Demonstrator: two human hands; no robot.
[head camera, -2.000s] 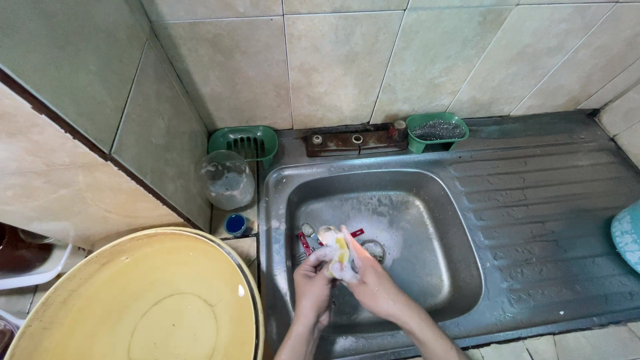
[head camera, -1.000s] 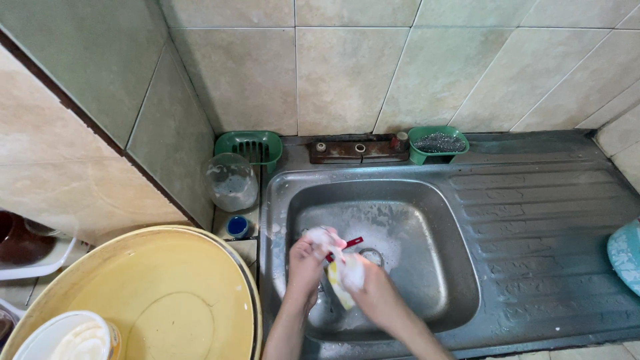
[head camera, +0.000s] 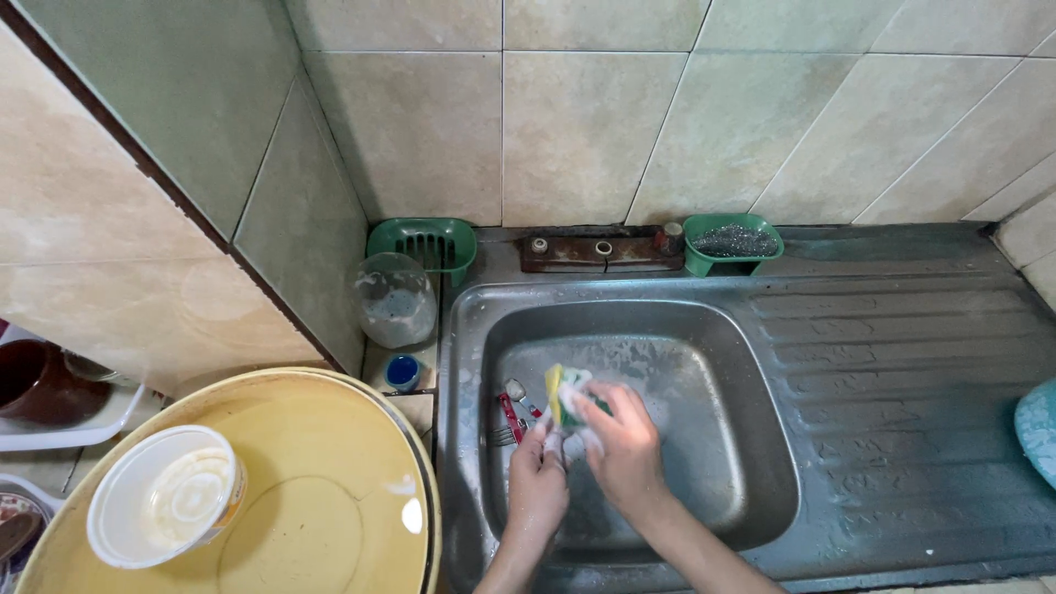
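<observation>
Over the stainless steel sink, my right hand grips a soapy yellow and green sponge. My left hand is closed just below the sponge, its fingers pinching something slim and covered in foam; what it is cannot be made out. Red-handled cutlery and a spoon lie on the sink floor to the left of my hands, with the tines of a fork beside them. Foam and my fingers hide part of the sink floor.
A yellow basin holding a white plastic tub is at left. Behind it stand a blue cap, a clear container and a green soap dish. Another green dish holds steel wool. The ribbed drainboard extends right.
My right hand now holds the sponge up beside my left hand; a second ago the sponge was lower, beneath my hands. The white tub, absent from the oldest view, now shows fully in the basin.
</observation>
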